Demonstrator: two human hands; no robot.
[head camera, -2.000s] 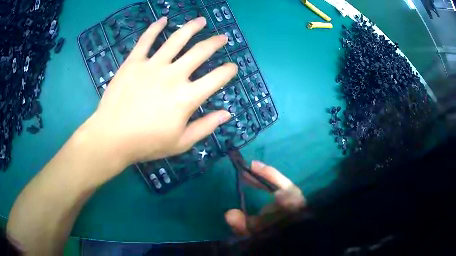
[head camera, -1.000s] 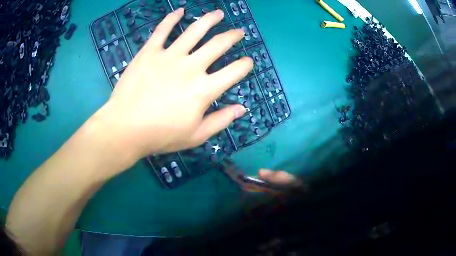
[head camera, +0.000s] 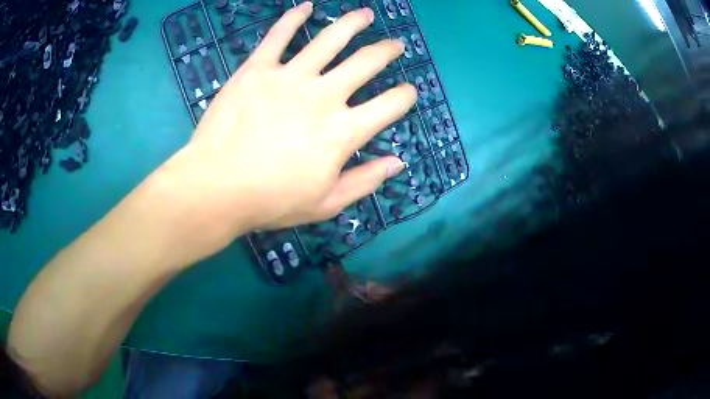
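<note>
A black moulded sprue frame (head camera: 447, 123) full of small parts lies flat on the green worktop. My left hand (head camera: 304, 132) lies spread, palm down, on top of it and hides its middle. The side cutters (head camera: 333, 269) show only as a dark, blurred tip at the frame's lower edge. My right hand (head camera: 374, 292) is mostly hidden in dark shadow or sleeve, with only a blurred bit of finger showing by the cutters. The cutter handles cannot be made out.
A pile of small black parts (head camera: 47, 78) lies at the left, with a few loose ones at its edge. Another black pile (head camera: 595, 93) lies at the right, partly covered by the dark shape. Two yellow sleeves (head camera: 536, 40) lie at the upper right.
The frame and my left hand appear further right and slightly higher. The cutters have moved left along the frame's lower edge. The dark shape covers more of my right hand and the right pile.
</note>
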